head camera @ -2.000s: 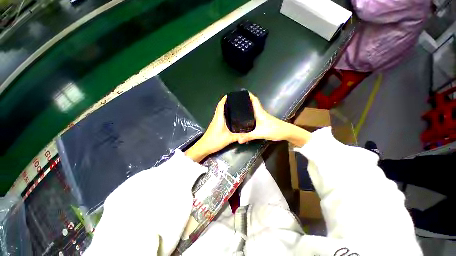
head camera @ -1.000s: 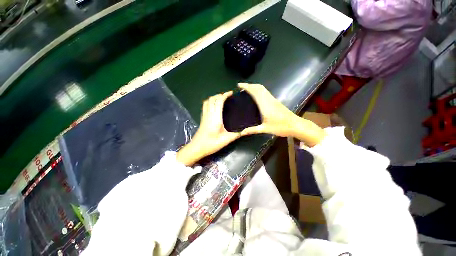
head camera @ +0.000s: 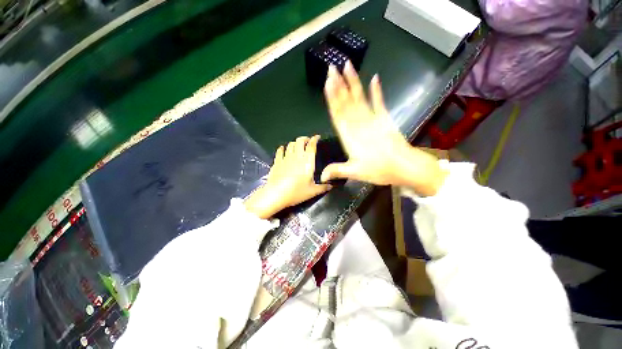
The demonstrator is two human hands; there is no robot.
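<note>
A black stack of keypad panels (head camera: 327,157) sits at the bench's front edge, partly hidden by both hands. My left hand (head camera: 293,174) holds its left side, fingers pointing forward and thumb at the near end. My right hand (head camera: 372,143) is open with fingers spread. Its thumb lies over the near right part of the stack and its fingertips overlap the view of two more panel stacks (head camera: 327,56); whether they touch is unclear. These stacks stand side by side, white marks on top.
A large dark slab in clear plastic (head camera: 170,184) lies left on the bench. A white box (head camera: 433,26) lies at the far right. The green conveyor (head camera: 136,95) runs behind. A pink-purple bundle (head camera: 525,48), red stool (head camera: 460,123) and open carton (head camera: 417,276) are right of the bench.
My right hand has let go of the held stack's right side, opened and moved forward towards the standing stacks. My left hand stays at the stack's left side, lying flatter.
</note>
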